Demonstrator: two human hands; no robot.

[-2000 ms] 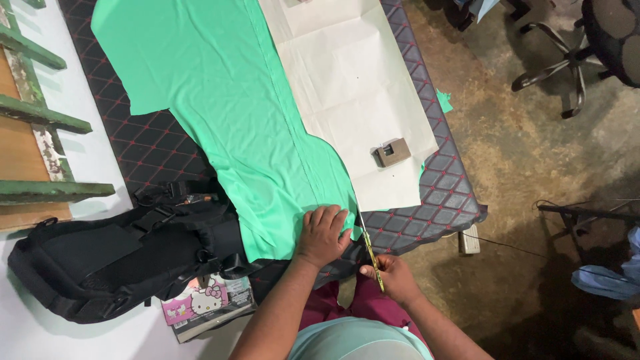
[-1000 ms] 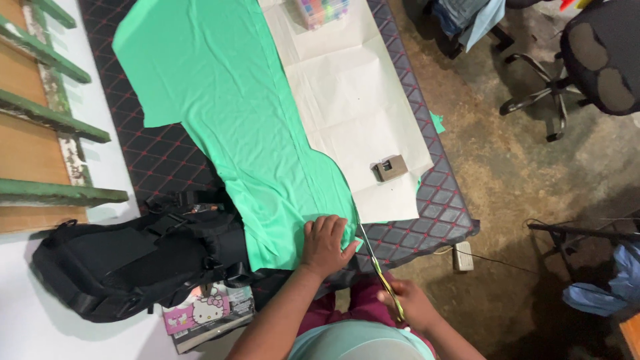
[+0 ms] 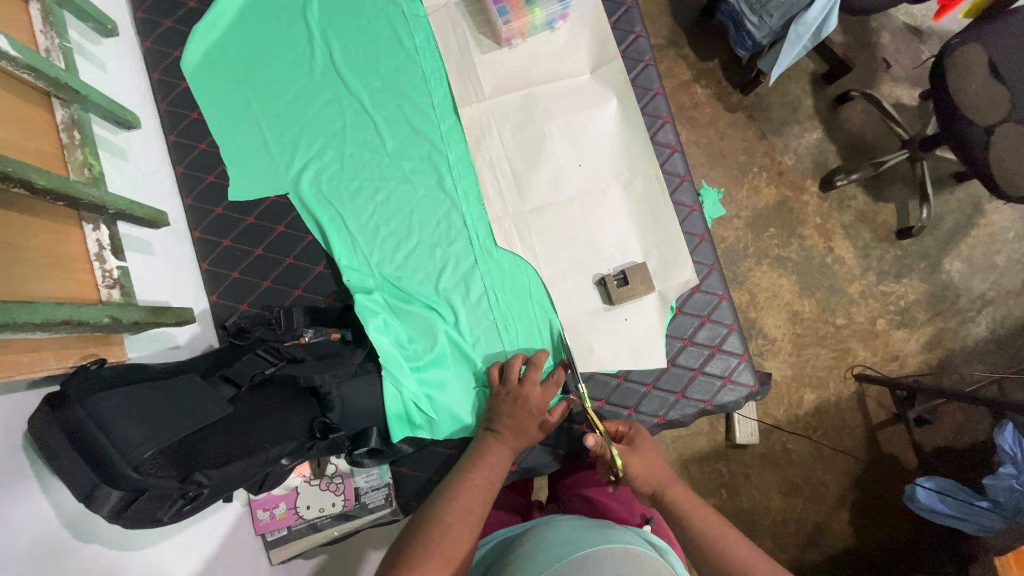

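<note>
Green fabric (image 3: 384,184) lies over the left side of the table, with a curved edge beside a large sheet of white pattern paper (image 3: 560,160). My left hand (image 3: 522,400) rests spread on the fabric's near right corner, fingers apart. My right hand (image 3: 636,460) grips the yellow handles of metal scissors (image 3: 588,404). Their blades point away from me along the fabric's curved edge, just right of my left fingertips. A brown tape dispenser (image 3: 630,283) sits on the paper. Bits of green fabric show under the paper's right and near edges.
A black backpack (image 3: 200,432) and books with a cartoon cover (image 3: 320,504) lie at the left. The quilted black table (image 3: 240,256) has a clear plastic box (image 3: 528,18) at its far side. A wheeled chair (image 3: 920,144) and a green scrap (image 3: 710,202) are at the right.
The right hand and scissors, lower and right of the fabric's corner a second ago, have moved up toward my left hand. The view has shifted slightly, bringing the plastic box into sight.
</note>
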